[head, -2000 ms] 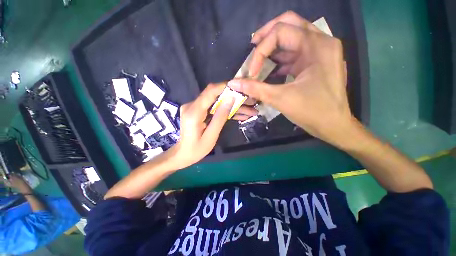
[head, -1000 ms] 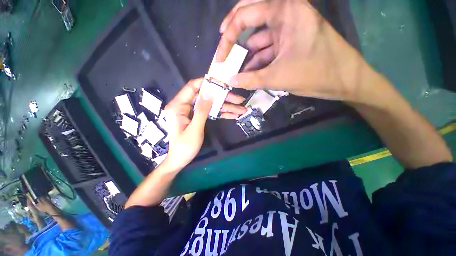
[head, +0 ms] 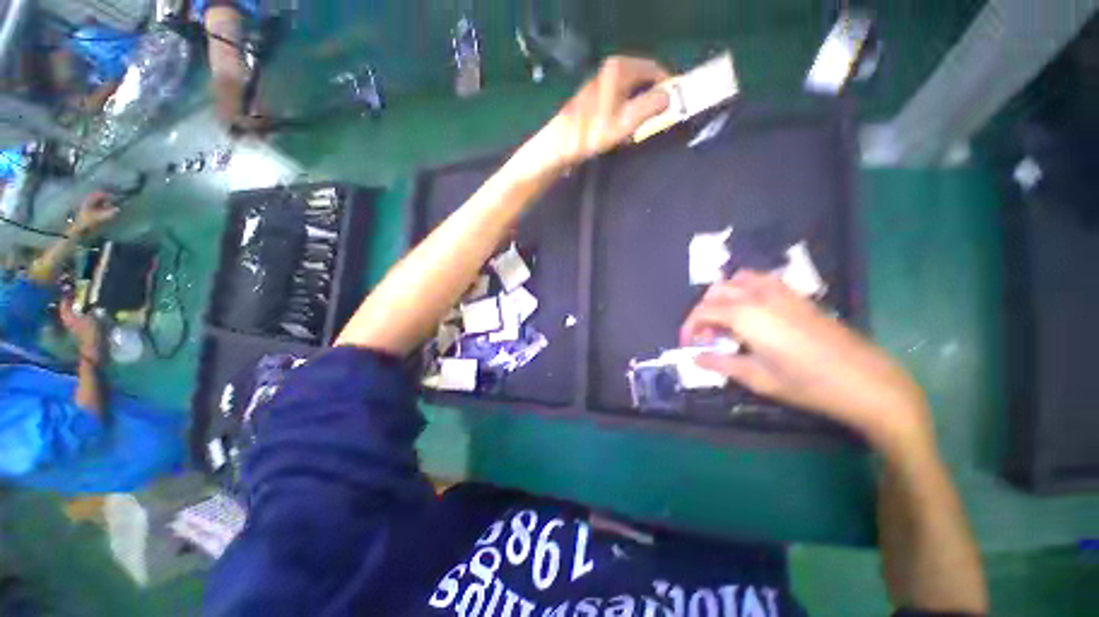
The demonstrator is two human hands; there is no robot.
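Note:
My left hand (head: 611,109) is stretched out over the far edge of the divided black tray (head: 586,289). It grips a joined two-part unit (head: 697,99), pale and longish, by its left end. My right hand (head: 771,338) is low in the right compartment, fingers bent down over white pieces (head: 703,368); whether it grips one is unclear. A dark plastic frame (head: 654,383) lies just left of those pieces. More white modules lie beyond this hand (head: 710,256). A pile of white modules (head: 482,316) lies in the left compartment, partly behind my left forearm.
Small phone-like units stand apart on the green bench beyond the tray (head: 466,58), one of them (head: 840,54) beside a grey post (head: 964,84). A side tray with slim dark parts (head: 316,259) is at left. Another black tray (head: 1061,338) is at right. Blue-clad people (head: 84,416) work at far left.
The hands have parted. My left hand has moved forward to the far tray edge with the joined unit; my right hand has let go of it and moved down into the right compartment. The view has shifted.

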